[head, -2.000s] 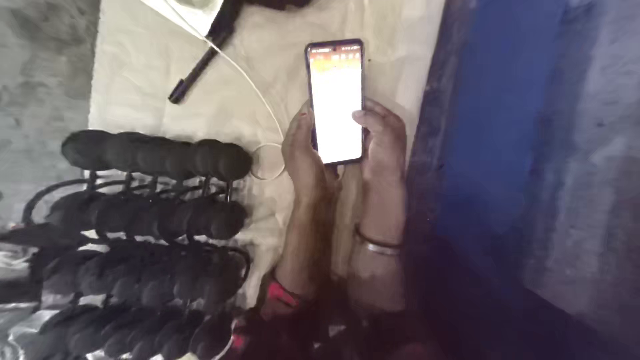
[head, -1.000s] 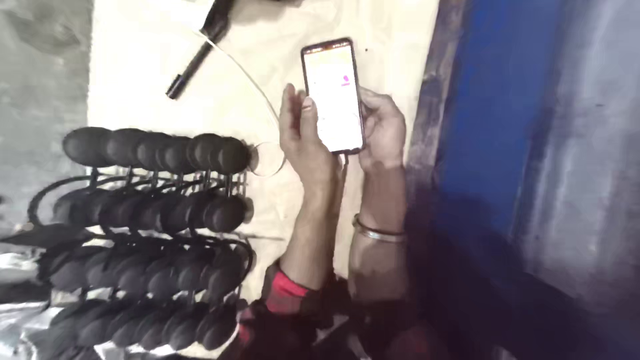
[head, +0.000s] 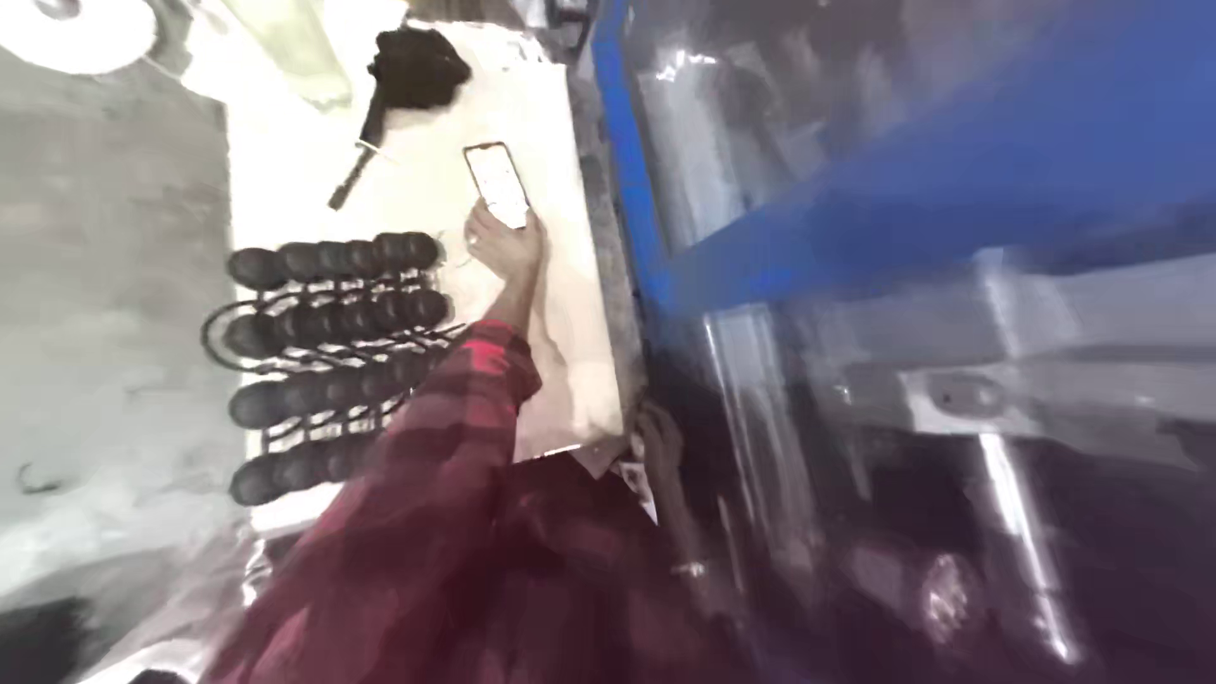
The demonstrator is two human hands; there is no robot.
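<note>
My left hand (head: 505,243) holds the lower end of a smartphone (head: 497,183) with a bright, lit screen, over the pale covered table (head: 570,332). Its sleeve is red and dark plaid. Low by the table's near right corner is my right hand (head: 657,439), in shadow, with a bracelet on its wrist; its fingers are bent beside some pale papers (head: 638,486), and whether it grips anything cannot be told. Left of my left forearm stand several rows of round black pieces (head: 332,323) joined by dark rods or cables.
A black cloth-like bundle (head: 418,68) with a dark stick-like part lies at the table's far end. Along the right runs a large blue and grey metal structure (head: 817,218). A round white object (head: 81,33) is at the upper left, above grey floor.
My right hand has left the phone and moved down to the table's near right corner. The phone stays in my left hand. The view has shifted to the right and takes in more.
</note>
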